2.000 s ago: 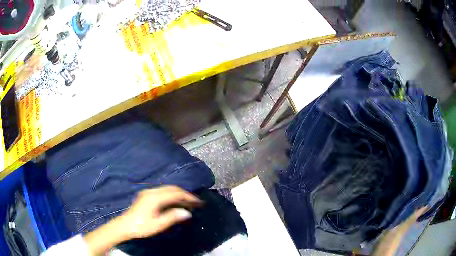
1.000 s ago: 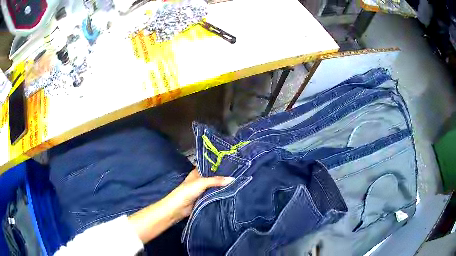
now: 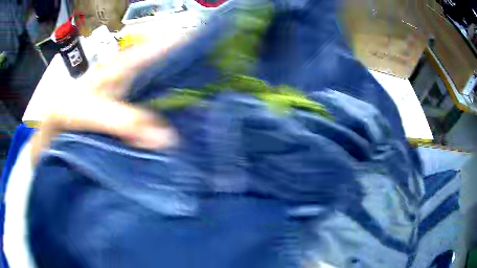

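A pair of dark blue jeans (image 3: 209,167) is lifted close to the camera and fills the middle of the view, blurred by motion. Yellow-green threads or strips (image 3: 282,99) lie across its upper part. My left hand (image 3: 115,112) grips the jeans at the upper left, with thumb and fingers around a denim edge. My right hand is not clearly visible; a small pale patch at the bottom edge is too blurred to tell.
A black bottle with a red cap (image 3: 75,52) stands on the white table (image 3: 44,99) at the left. More jeans with grey-blue insides (image 3: 442,209) lie at the right. A blue crate edge (image 3: 14,157) shows at the far left.
My left hand has raised the jeans from the right-hand pile up close to the camera and to the left. The camera view has turned, and the bottle now shows.
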